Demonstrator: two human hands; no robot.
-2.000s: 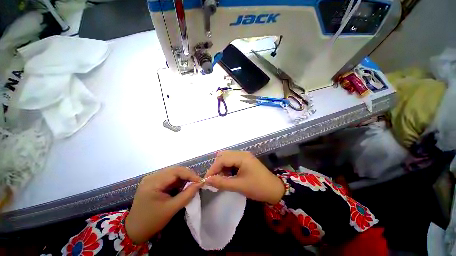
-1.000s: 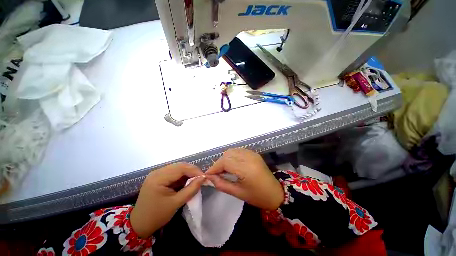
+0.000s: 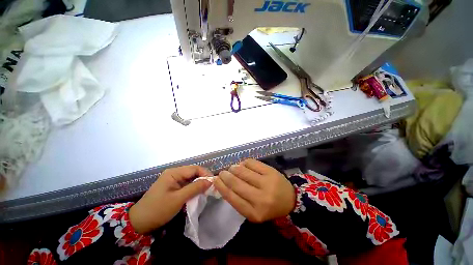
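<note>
A small white fabric piece (image 3: 215, 225) hangs over my lap, just in front of the table's front edge. My left hand (image 3: 168, 199) pinches its top edge between thumb and fingers. My right hand (image 3: 256, 190) holds the same edge right beside it, its fingers folded over the fabric. The fingertips of both hands nearly touch, and the right fingers hide part of the held edge. The piece hangs down below the hands in a loose, curved shape.
The white JACK sewing machine (image 3: 321, 31) stands at the back. Under its arm lie a black phone (image 3: 262, 63), brown-handled shears (image 3: 303, 80) and a blue-handled tool (image 3: 285, 99). Small snips (image 3: 235, 98) lie nearby. White cut pieces (image 3: 65, 64) lie left; spools (image 3: 374, 87) right.
My right fingers have folded further over the fabric's top edge. The hanging fabric has shifted slightly left and up. The camera view has shifted a little, so the machine appears higher and further right.
</note>
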